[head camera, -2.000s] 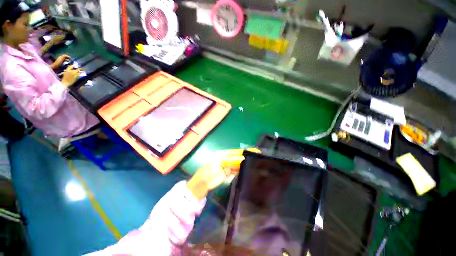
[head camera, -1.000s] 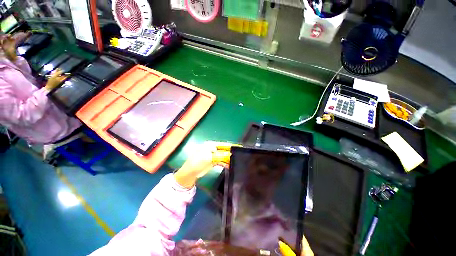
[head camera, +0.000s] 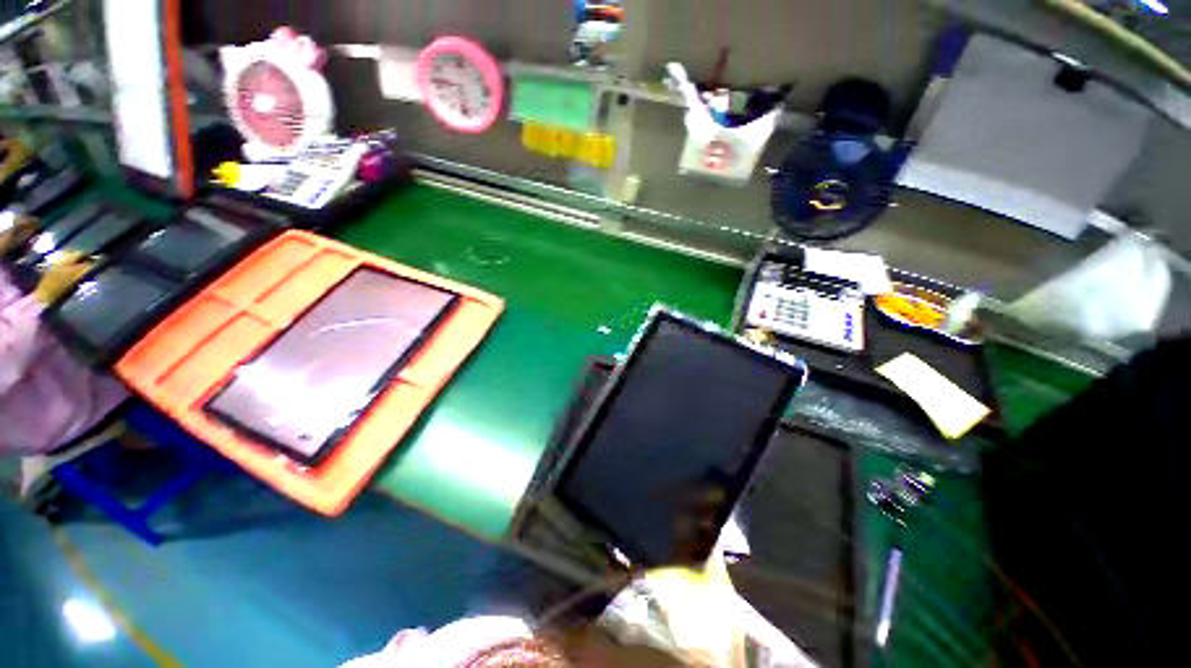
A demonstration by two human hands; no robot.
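A black display module (head camera: 679, 431) is tilted above a black tray, its top end leaning to the right. My right hand (head camera: 679, 607), blurred, grips its lower edge at the bottom of the picture. My left hand is not visible; only a blurred pink sleeve shows at the bottom edge. The black tray (head camera: 803, 535) lies under and to the right of the display, which partly hides it. At left, another display (head camera: 333, 359) with a pale reflection lies on the orange tray (head camera: 170, 365).
A supply tray at right holds a calculator (head camera: 803, 313), a dish of finger cots (head camera: 910, 308) and a yellow slip (head camera: 934, 394). A pen (head camera: 889, 594) lies right of the black tray. A dark fan (head camera: 829, 193) stands behind. A person's hand (head camera: 59, 277) shows far left.
The display has gone from upright to tilted clockwise. My left hand has left its upper left edge and is out of view. My right hand has come further into view. The camera view has shifted right.
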